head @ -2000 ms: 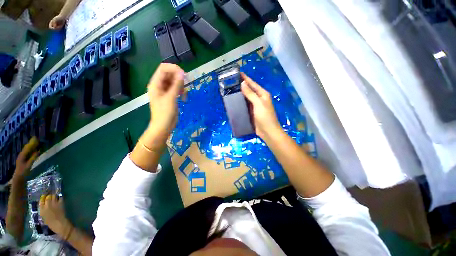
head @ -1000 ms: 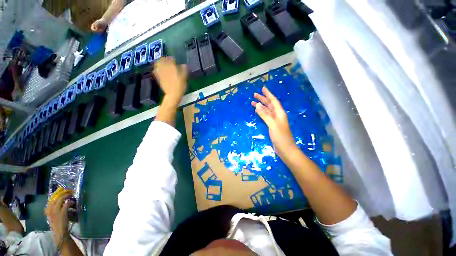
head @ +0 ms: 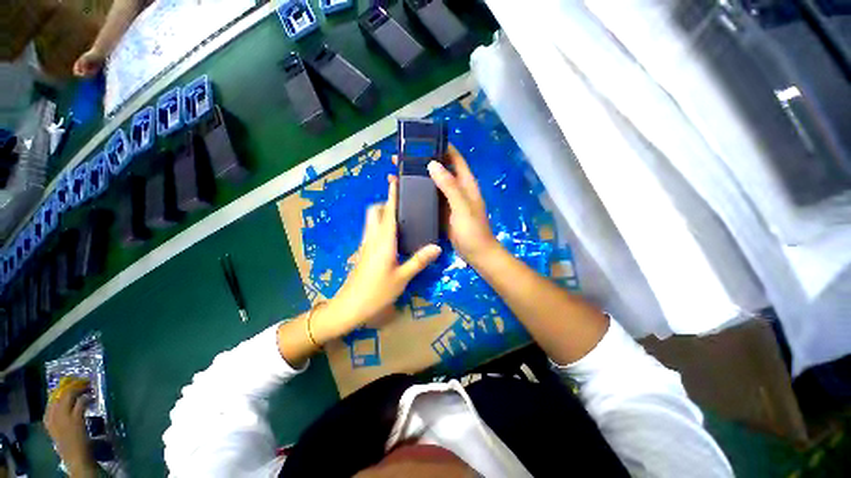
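A dark grey elongated housing is held upright in view above the scrap-covered cardboard, its window end pointing away from me. My left hand grips its left side and lower end, the thumb near the bottom edge. My right hand holds its right side, the thumb just below the window. Blue film pieces lie heaped under the housing. Brown cardboard shows below them.
Dark housings and blue-edged frames stand in rows on the green line beyond a pale edge. Thin dark tweezers lie left of the cardboard. White foam sheets are at right. A neighbour's hand is lower left beside a shiny bag.
A second ago both hands were empty, the left over the line. Now both hold a housing above the scraps. One fewer dark housing stands at the line's centre. The whole view has shifted.
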